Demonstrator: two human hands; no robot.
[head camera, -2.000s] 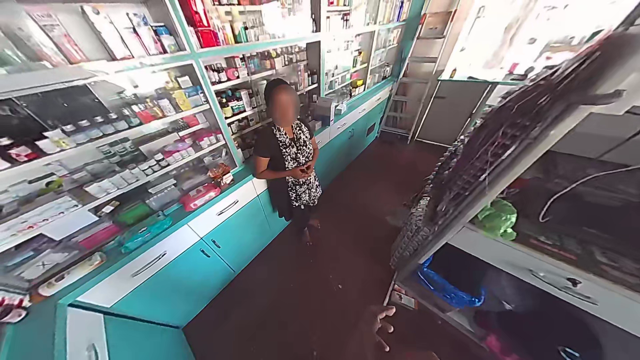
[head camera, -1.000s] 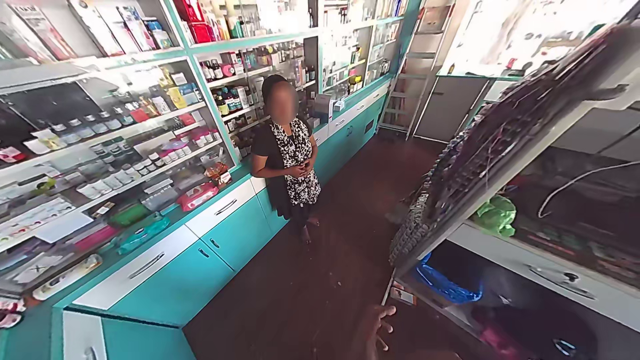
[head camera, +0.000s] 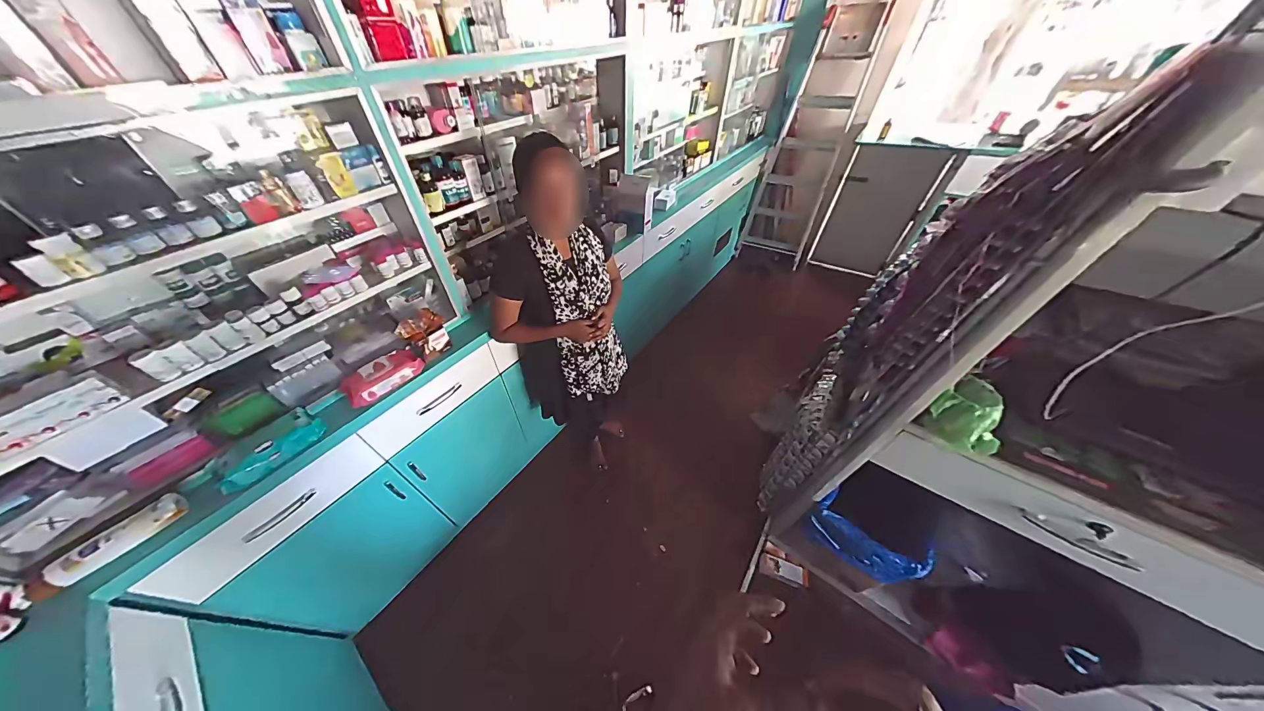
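My right hand is low in the view, right of centre, blurred against the dark floor. Its fingers are apart and slightly bent, and nothing shows in them. It is nearest to a small box with printing at the foot of the right-hand counter. A blue plastic bag lies beyond it on a low shelf. A green plastic bag sits higher, by a white drawer front. My left hand is out of view.
A person stands with hands together beside teal and white cabinets. Glass-fronted shelves hold bottles and boxes. A metal ladder leans at the back. A slanted frame with dark woven material juts in from the right.
My right hand has shifted slightly and its fingers have changed pose. The standing person has stayed in place.
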